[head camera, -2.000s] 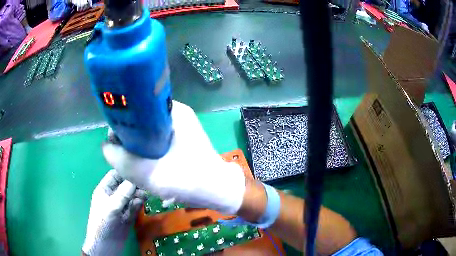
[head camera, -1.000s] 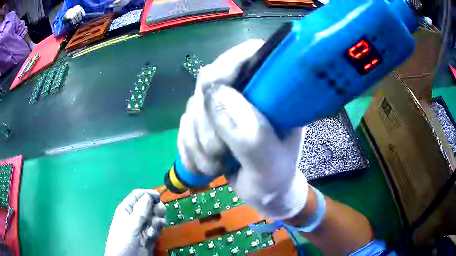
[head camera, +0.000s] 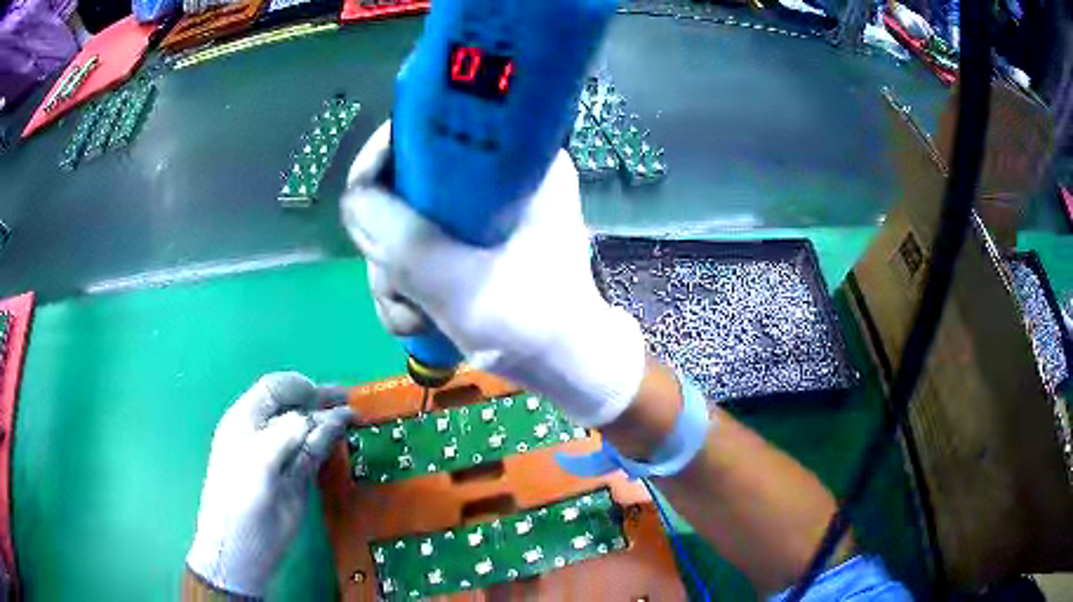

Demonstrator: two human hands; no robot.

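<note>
My right hand (head camera: 506, 300), in a white glove with a light blue wrist strap, grips the blue electric screwdriver (head camera: 488, 129), its display reading 01. Its thin bit points down at the upper edge of the upper green circuit board (head camera: 471, 437). Whether the tip touches is too small to tell. That board and a lower circuit board (head camera: 500, 547) lie in slots of the orange-brown fixture (head camera: 471, 502). My left hand (head camera: 265, 470), gloved, rests at the fixture's upper left corner with thumb and fingertips together; whether they pinch a small screw cannot be seen.
A black screw tray (head camera: 730, 318) lies right of the fixture on the green mat. An open brown carton (head camera: 941, 353) stands further right. A black cable (head camera: 941, 271) hangs before it. Loose boards (head camera: 318, 153) lie on the dark green conveyor (head camera: 447, 35). Other people's sleeves show at the top.
The screwdriver has swung from a tilted pose to nearly upright, its bit now over the upper board. My left hand has shifted left and up beside the fixture's corner.
</note>
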